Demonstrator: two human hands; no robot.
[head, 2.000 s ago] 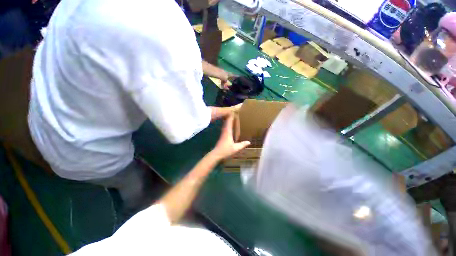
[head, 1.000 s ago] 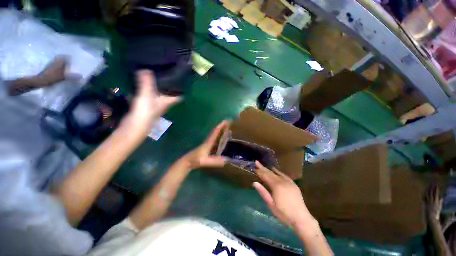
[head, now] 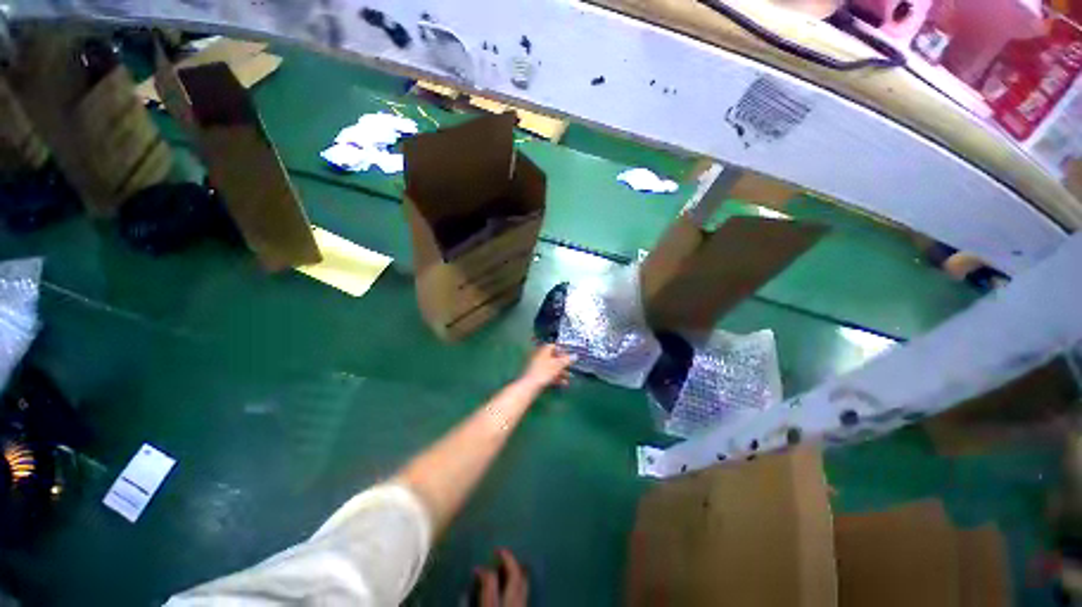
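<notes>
My left hand [head: 548,365] reaches out from the lower left and touches the lower left edge of a bagged fan [head: 608,326]. The bag is clear bubble wrap with a dark end. Whether the fingers grip it is not clear. A second bagged fan [head: 724,379] lies just to its right. My right hand [head: 504,581] is low at the bottom edge, mostly cut off, with only some fingers showing. An open carton [head: 475,267] stands upright behind my left hand, with something dark inside.
A white metal post [head: 878,368] and shelf beam [head: 570,59] cross the view. Brown cardboard [head: 736,534] lies at the lower right. More cartons [head: 243,166] stand at the left. A white card [head: 140,483] lies left, above a black fan at the edge. White leaflets [head: 370,142] lie behind.
Both hands have left the carton they were around. My left hand has reached to the bagged fan, and my right hand has dropped low. The co-worker's arms are gone from the left.
</notes>
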